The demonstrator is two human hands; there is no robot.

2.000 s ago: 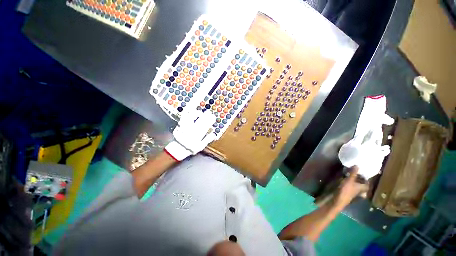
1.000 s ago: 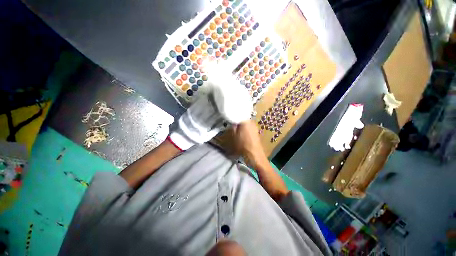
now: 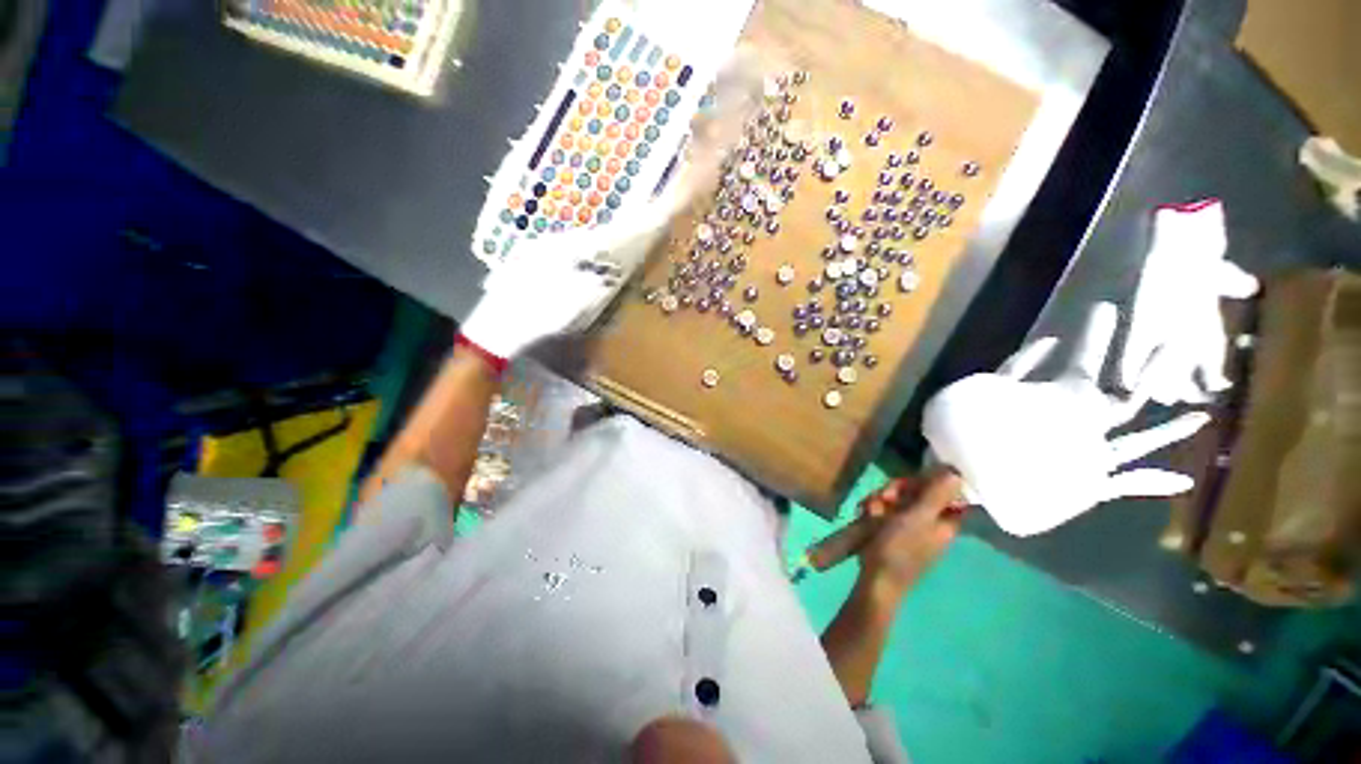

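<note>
A cream panel with coloured dots [image 3: 605,142] lies left of the cardboard sheet [image 3: 776,433]. My left hand [image 3: 537,299], in a white red-cuffed glove, is at the near end of a second panel, which shows only as a blurred pale strip, seemingly tilted on edge; the fingers are partly hidden. Small round purple-grey parts [image 3: 731,232], some pale-topped, are scattered over the cardboard in two groups. My bare right hand [image 3: 914,525] grips the wooden handle of the mallet, its glove-padded head [image 3: 1022,448] over the right side table, away from the panels.
More coloured panels [image 3: 351,33] lie at the far left of the dark table. On the right side table are a spare white glove [image 3: 1179,306] and a worn cardboard tray [image 3: 1291,448], with tiny pale bits around. Thin pale scraps [image 3: 500,448] lie below the table, at left.
The mallet has moved from over the panels to the right. The second panel's dotted face no longer shows, and more small parts lie on the cardboard, where it was.
</note>
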